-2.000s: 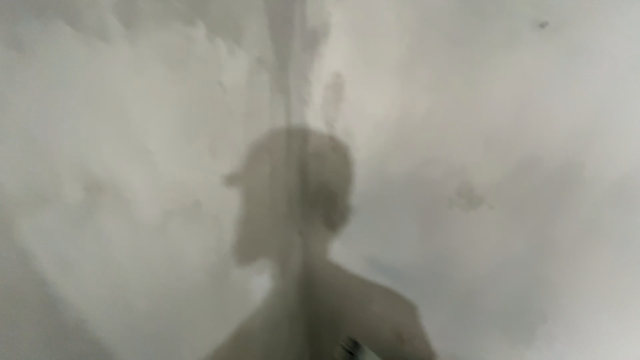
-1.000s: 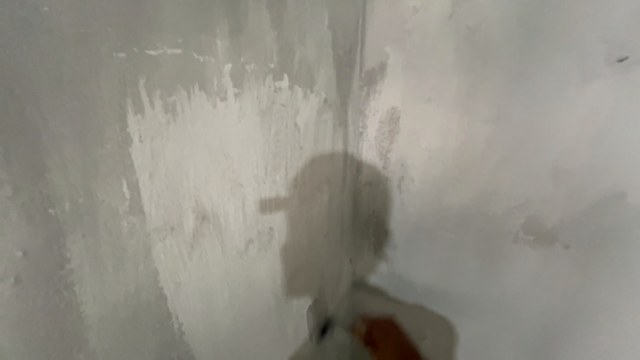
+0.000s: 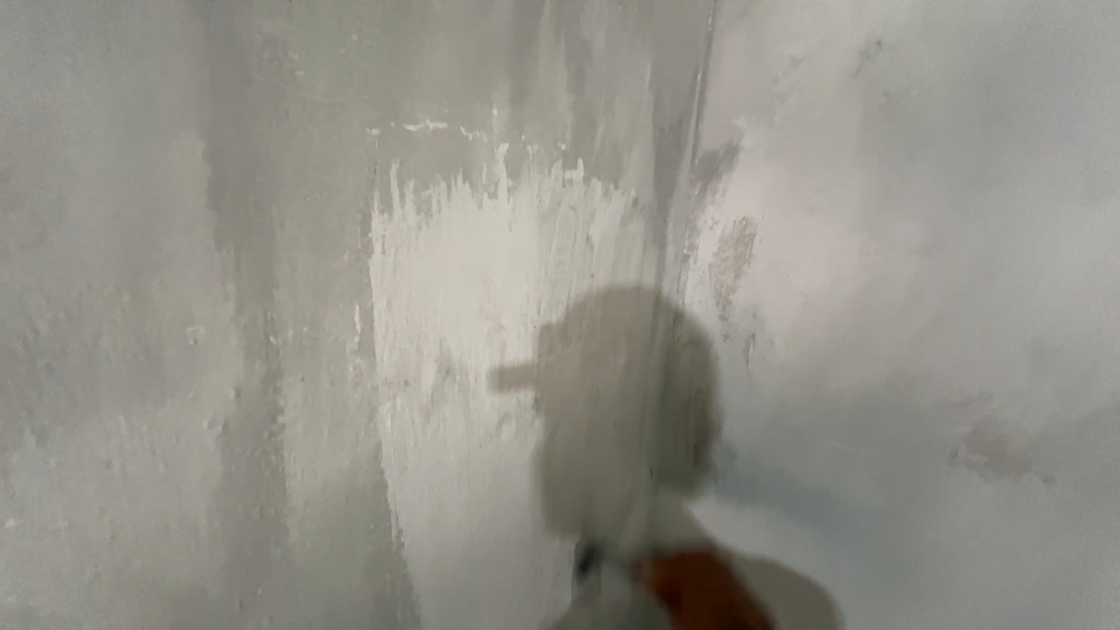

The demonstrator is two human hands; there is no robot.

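A blurred reddish-brown shape at the bottom edge, right of centre, appears to be my right hand (image 3: 704, 588). Just left of it are a small dark piece and a grey rounded shape, perhaps parts of a tool (image 3: 590, 558); blur hides what they are and whether the hand grips them. They lie in front of a plastered wall (image 3: 455, 280), where a pale, freshly coated patch with a ragged, streaked top edge stands out against greyer plaster. My left hand is out of view.
An inside corner (image 3: 697, 96) runs down right of centre, and a second wall (image 3: 910, 262) with brownish stains and rough marks continues to the right. The shadow of a capped head and shoulders (image 3: 626, 411) falls across the pale patch and the corner.
The view has shifted, bringing more of the left wall and the patch's ragged top into sight. The reddish-brown shape, absent two seconds ago, shows at the bottom edge one second ago and now.
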